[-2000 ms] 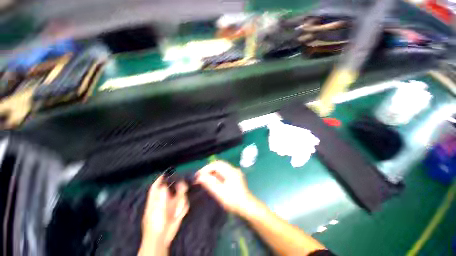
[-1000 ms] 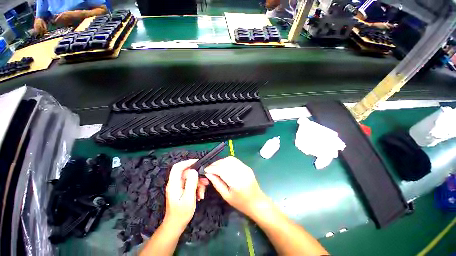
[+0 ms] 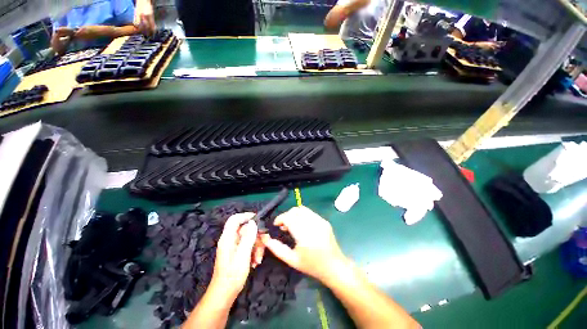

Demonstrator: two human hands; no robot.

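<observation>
My left hand (image 3: 237,252) is bare and holds a black plastic piece (image 3: 274,202) that points up and right. My right hand (image 3: 311,241) is just right of it, thumb and fingertips close to the piece's lower end; whether it pinches anything is too small to tell. Both hands are over a heap of small black pads (image 3: 183,247). Behind the heap, a black parts tray (image 3: 333,159) holds two rows of slanted black parts (image 3: 219,168).
Loose black parts (image 3: 106,257) and plastic-wrapped sheets (image 3: 61,212) lie left. A small white bottle (image 3: 347,197), crumpled white cloth (image 3: 408,191), long black tray (image 3: 465,218) and soft dark lump (image 3: 520,204) lie right. A dark conveyor (image 3: 270,99) runs behind; people's arms show beyond.
The view has steadied from the blur. Since one second ago, my right hand's fingers have opened somewhat and shifted slightly from the black piece, which my left hand still holds.
</observation>
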